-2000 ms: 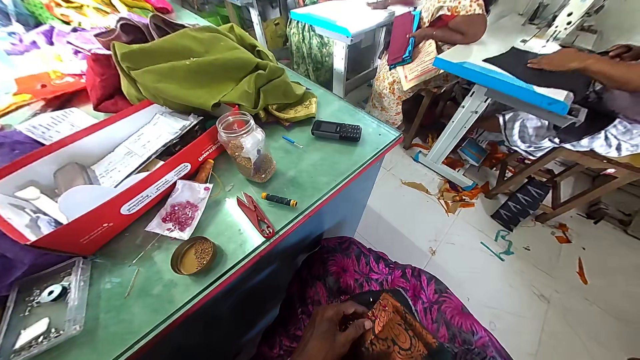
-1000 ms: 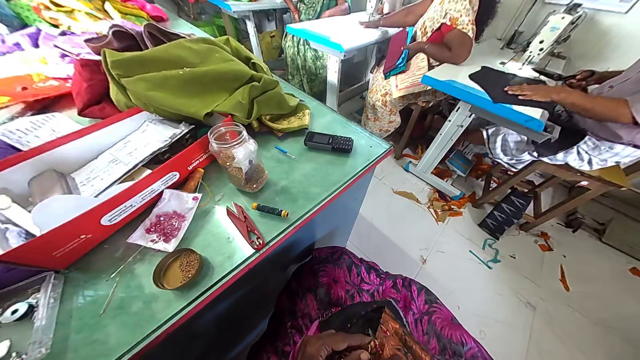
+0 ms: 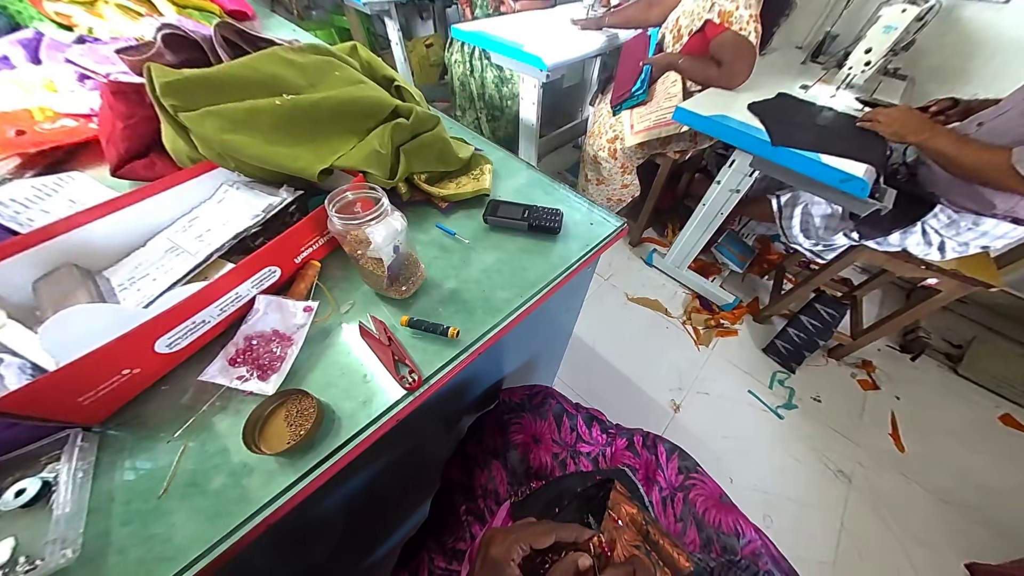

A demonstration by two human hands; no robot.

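Note:
At the bottom edge, my left hand (image 3: pixel 520 546) pinches a piece of black and orange patterned cloth (image 3: pixel 640 520) over the lap. Fingertips that seem to be my right hand's (image 3: pixel 628 566) show beside it, mostly cut off by the frame; their grip is unclear. Purple-and-black floral fabric (image 3: pixel 680 472) spreads beneath. On the green tabletop lie red thread snips (image 3: pixel 390 352), a black and yellow thread spool (image 3: pixel 430 327), a round lid of gold beads (image 3: pixel 282 422) and a packet of pink beads (image 3: pixel 262 352). A clear jar of beads (image 3: pixel 378 244) stands behind them.
A red box (image 3: pixel 136 352) with papers and a clear plastic case (image 3: pixel 68 504) occupy the left. Green cloth (image 3: pixel 296 112), a mobile phone (image 3: pixel 522 217) and a small blue tool (image 3: pixel 452 233) lie farther back. Two people sit at sewing tables; fabric scraps (image 3: pixel 712 316) litter the floor.
My left hand has come lower in the frame over the cloth, and more of the cloth's black part shows than two seconds ago. The view has shifted slightly.

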